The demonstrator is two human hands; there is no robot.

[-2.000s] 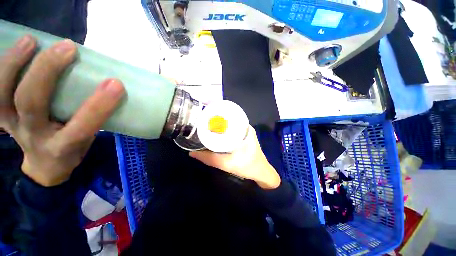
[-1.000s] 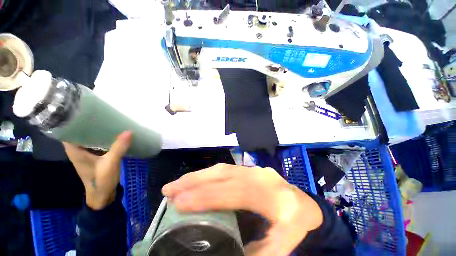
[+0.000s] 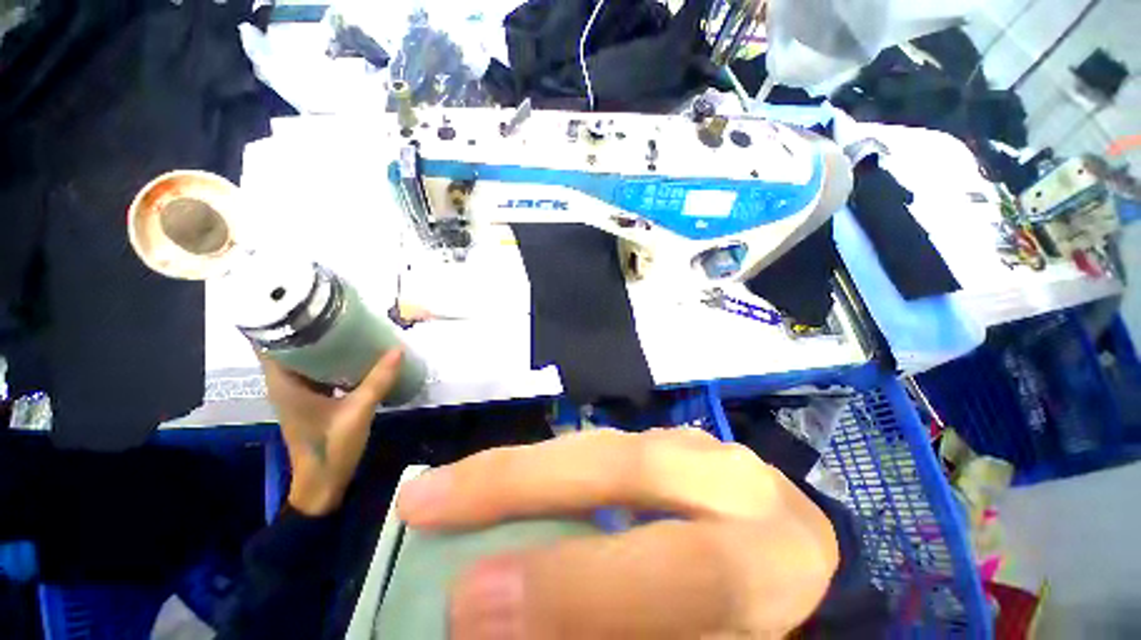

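The pale green vacuum flask (image 3: 344,348) is in my left hand (image 3: 328,419), which grips its body from below at the table's front edge. Its steel neck and white top point up and left. My right hand (image 3: 651,531) is large and close to the camera at the bottom middle, slightly blurred. It holds the pale green cup-lid (image 3: 501,563) with fingers and thumb around it. The cup's lower part is cut off by the frame's edge, and its inside cannot be seen.
A white JACK sewing machine (image 3: 601,188) stands on the white table. A black cut piece (image 3: 582,313) lies under its arm. Purple snips (image 3: 748,308) lie near the base. A round white-rimmed lid or dish (image 3: 188,225) is at left by black fabric (image 3: 113,313). A blue crate (image 3: 895,481) is below.
The flask has gone from tilted over the cup to neck up, away from the cup. The cup is now lower and nearer the camera in my right hand. The view has shifted, showing more of the table's back.
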